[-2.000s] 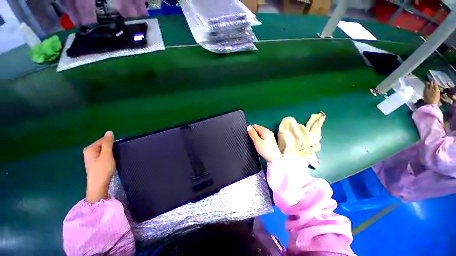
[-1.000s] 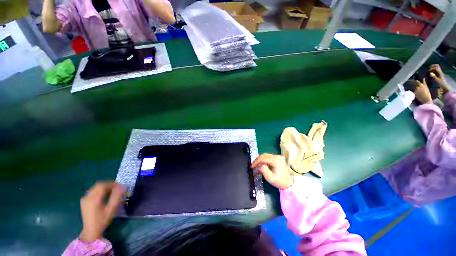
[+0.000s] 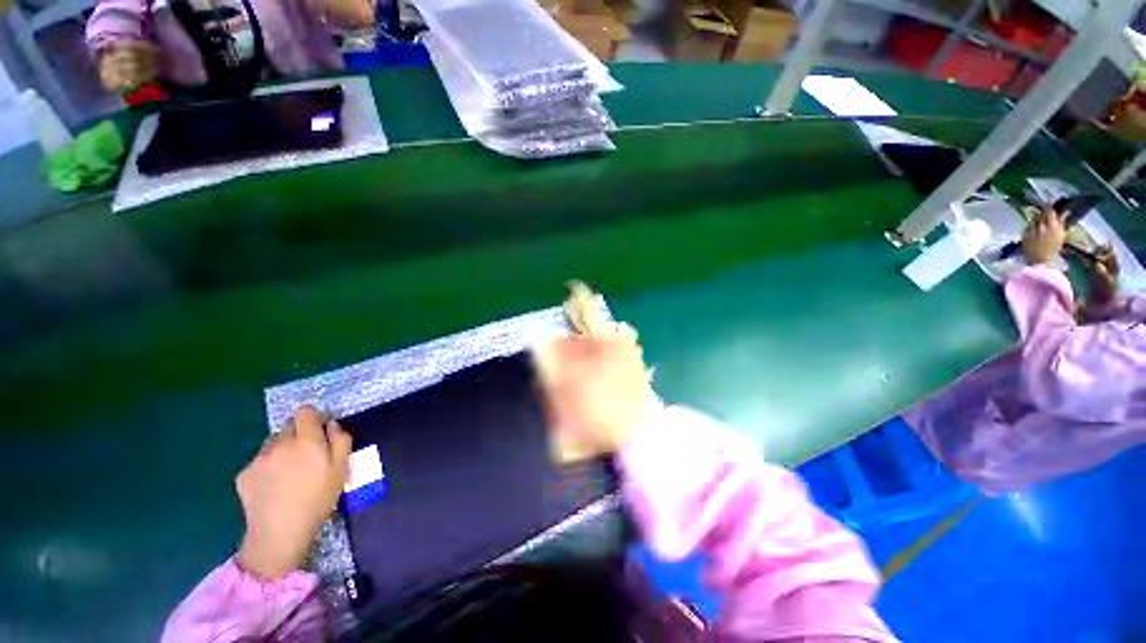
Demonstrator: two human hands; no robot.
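A black flat panel unit [image 3: 452,471] lies label side up on a bubble wrap sheet [image 3: 415,362], tilted a little against it. The product label [image 3: 363,475] shows near its left end. My left hand [image 3: 295,484] rests on the panel's left edge, fingers curled over its upper left corner. My right hand [image 3: 591,389] is blurred and over the panel's right end, with the pale yellow wiping cloth [image 3: 583,309] in it; the cloth sticks out above and beside the fingers. The panel's right end is partly hidden by the hand, its near edge by dark hair.
Across the green bench [image 3: 704,189] lie another black panel [image 3: 239,129] on bubble wrap, a green cloth [image 3: 84,158] and stacked bubble bags [image 3: 534,94]. A grey post [image 3: 1005,126], white bottle [image 3: 949,251] and another worker's hands [image 3: 1043,239] are at right. A person stands opposite.
The panel was held up with its textured face showing, then laid label side up on the wrap. My right hand has since picked up the cloth from the right. The panel and wrap have turned slightly.
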